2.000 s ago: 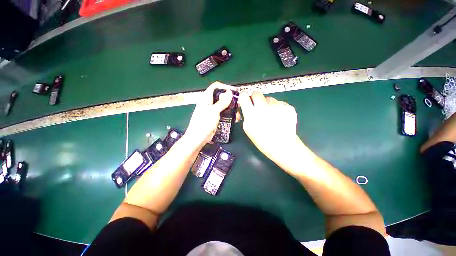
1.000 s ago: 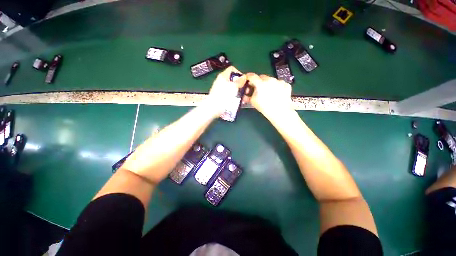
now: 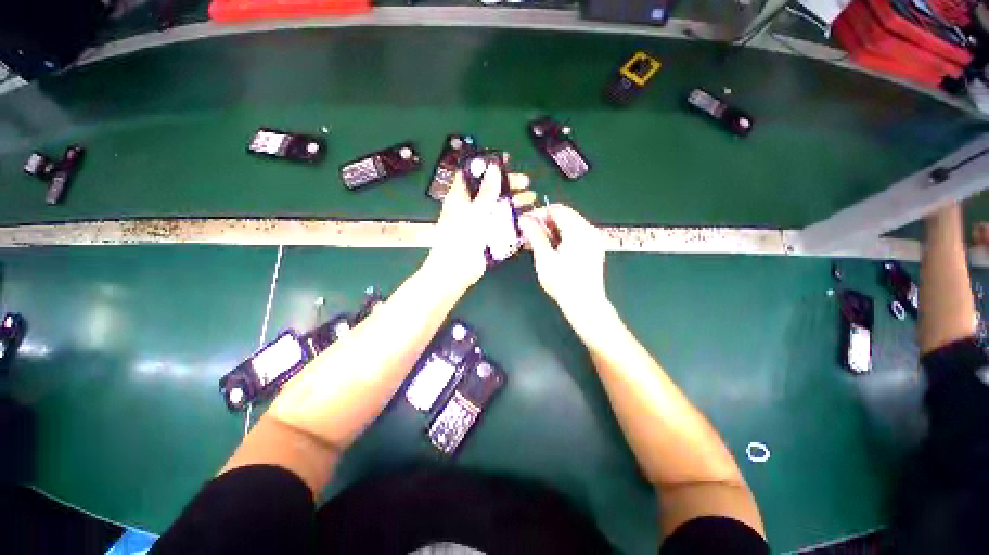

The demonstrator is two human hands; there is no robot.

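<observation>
My left hand (image 3: 474,226) holds a black handset (image 3: 486,179) above the pale metal strip; its top end with a round pale spot shows, and the palm and fingers hide much of the rest. My right hand (image 3: 566,252) is close to its right side, thumb and fingertips pinched together. A thin pale thing (image 3: 547,203) shows at the right fingertips; I cannot tell what it is. Two handsets (image 3: 464,407) overlap on the green worktop below my hands. More handsets (image 3: 264,370) lie at the left, partly under my left forearm.
Several black handsets (image 3: 381,165) and a yellow-framed one (image 3: 640,69) lie on the far green strip. A pale ring (image 3: 758,452) lies at right. A grey bar (image 3: 884,179) crosses the right side. A person's arm (image 3: 947,284) is at far right. Red trays (image 3: 900,43) stand beyond the far edge.
The held handset has turned so its round-spot end shows in my left hand. My right hand has moved slightly down and apart from it. The view has shifted; the far handsets sit further left.
</observation>
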